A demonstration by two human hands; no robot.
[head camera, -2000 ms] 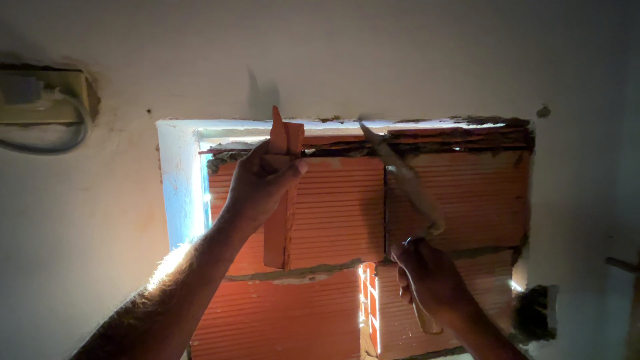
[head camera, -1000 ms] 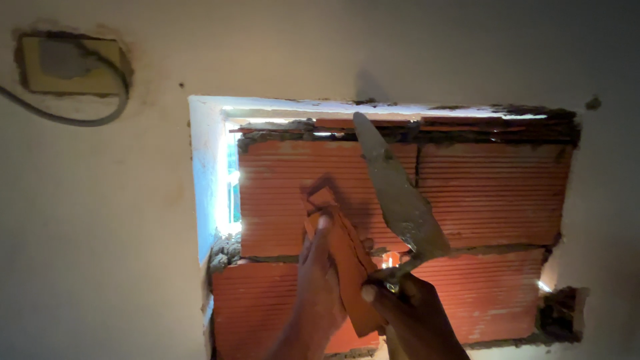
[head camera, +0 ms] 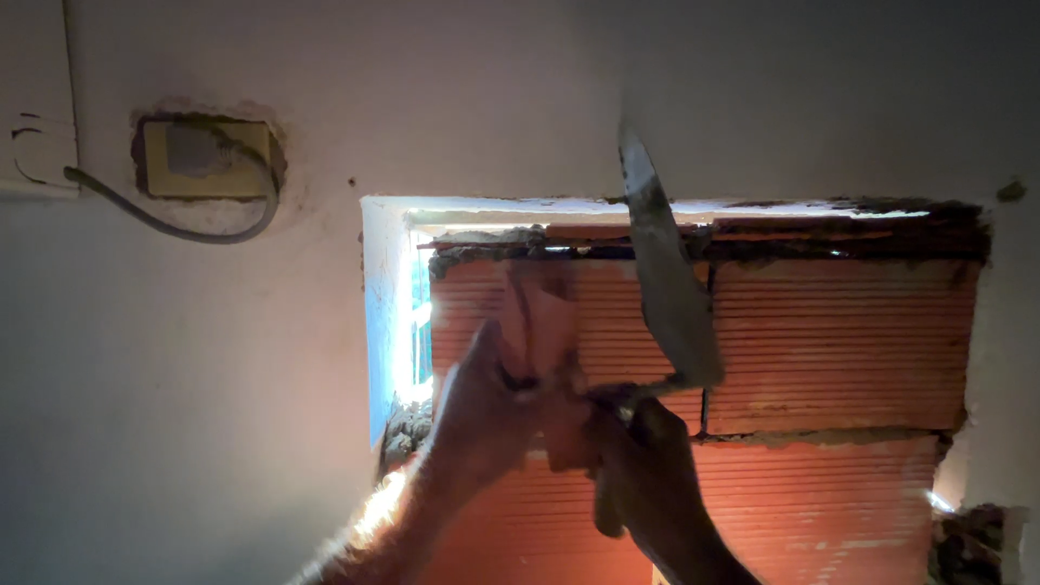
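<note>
My left hand [head camera: 491,410] is closed around a broken piece of red clay brick [head camera: 540,325], held upright and blurred in front of the brickwork. My right hand [head camera: 642,455] grips the handle of a mason's trowel [head camera: 670,276], whose blade points up and slightly left across the top edge of the opening. The fingers of my right hand are close to the lower part of the clay piece; whether they touch it I cannot tell. Behind both hands, ribbed hollow clay bricks [head camera: 837,341] with mortar joints fill most of the opening.
Light comes through a gap at the opening's left side, beside the white reveal [head camera: 386,325]. Flat clay pieces [head camera: 804,231] lie along the top course. An electrical outlet [head camera: 252,175] with a plugged-in grey cable [head camera: 183,236] is at upper left. A rough hole [head camera: 971,540] shows at lower right.
Two seconds ago my hands were apart, the clay piece near the top edge; since a second ago they have been close together. The trowel has swung to point upward. The view has shifted.
</note>
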